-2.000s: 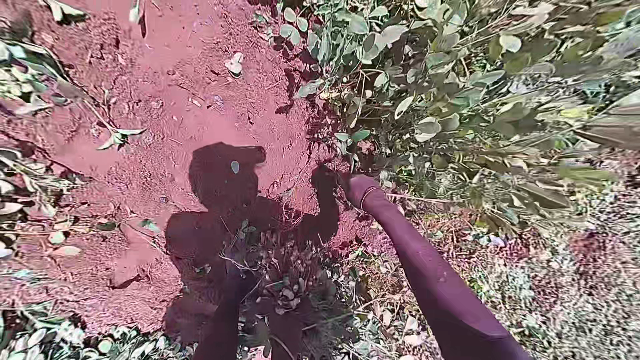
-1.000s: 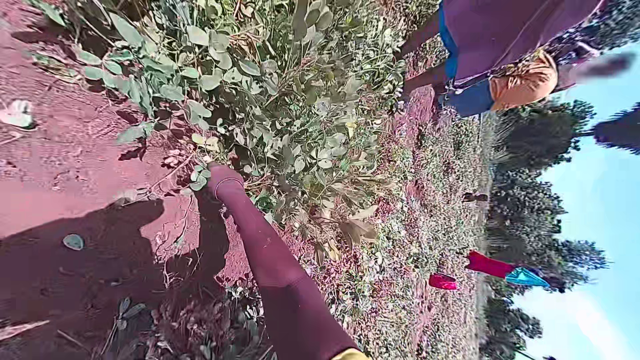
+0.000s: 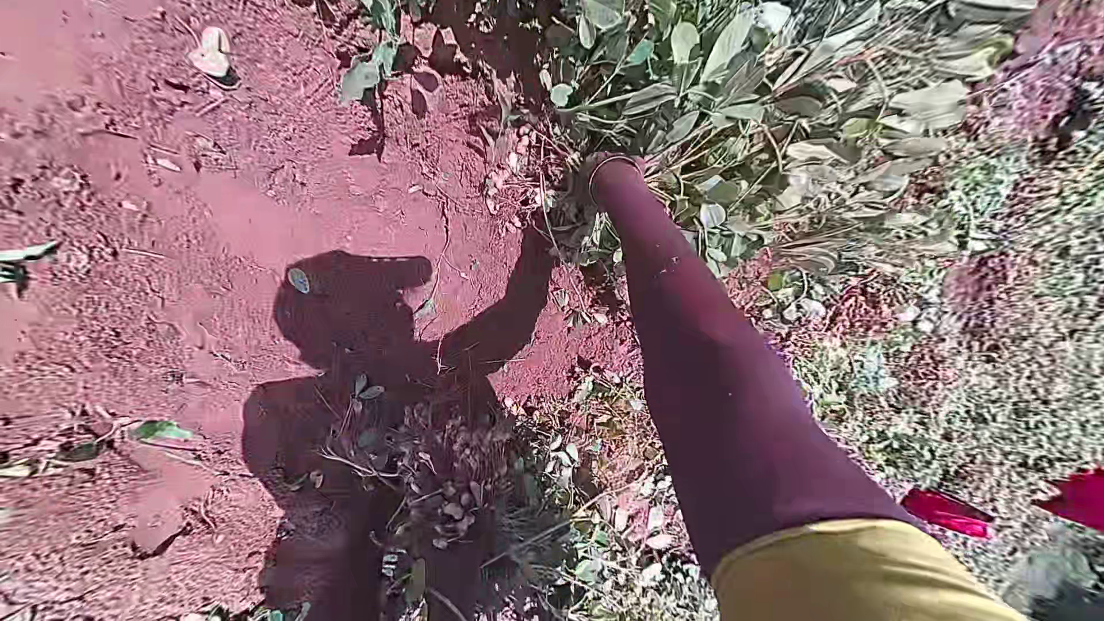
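My right arm reaches up from the lower right in a long dark sleeve, with a band at the wrist. My right hand [image 3: 586, 191] is closed around the base of a leafy green plant [image 3: 690, 112], its fingers largely hidden by leaves. Pale pods, apparently groundnuts [image 3: 515, 172], and thin roots show just left of this hand. Lower down, a bunch of stems with roots and pods [image 3: 448, 487] lies within my dark body shadow. What may be my left arm runs up beside that bunch, but shade hides the hand, so its hold cannot be made out.
Reddish soil [image 3: 216, 207] spreads across the left, with scattered leaves and a pale leaf-like piece [image 3: 211, 53]. My shadow [image 3: 354, 302] falls on the soil. Low plants and dry litter [image 3: 931, 371] cover the right side. Red cloth-like items [image 3: 949, 513] show at the lower right.
The view has swung back down from the field, where other people and trees showed. My right hand is now at the plant's base, with more pods and roots exposed beside it.
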